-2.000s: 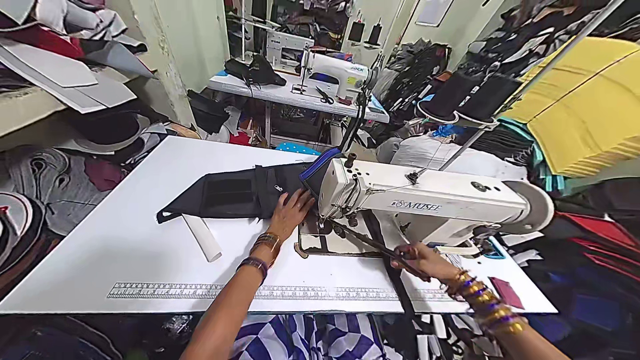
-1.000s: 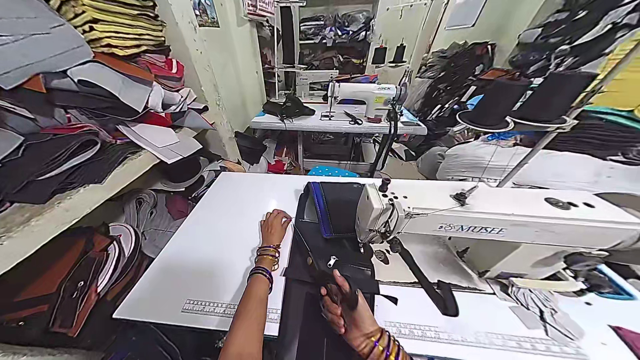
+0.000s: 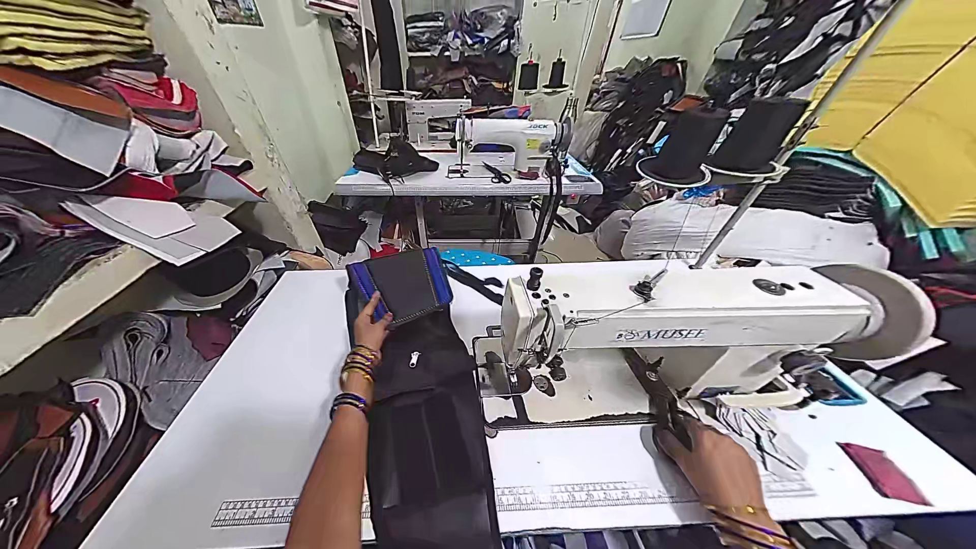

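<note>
A long black fabric piece [image 3: 427, 427] with a zipper pull lies left of the white sewing machine [image 3: 686, 313]. At its far end is a dark panel [image 3: 404, 286] with blue edging. My left hand [image 3: 372, 329] touches that panel's left edge with its fingertips. On the machine bed, under the arm, are dark scissors [image 3: 662, 389]; my right hand [image 3: 705, 461] is closed around their handles. Two black thread cones [image 3: 690, 141] stand behind the machine.
A printed ruler scale [image 3: 587, 496] runs along the near edge of the white table [image 3: 229, 412]. A maroon scrap [image 3: 884, 473] lies at the right. Stacked fabric [image 3: 76, 130] fills the left shelf. Another sewing machine [image 3: 511, 141] stands on a table beyond.
My right hand has moved from the black fabric to the right, with the scissors, onto the machine bed. The blue-edged panel has been shifted or turned at the far end of the fabric.
</note>
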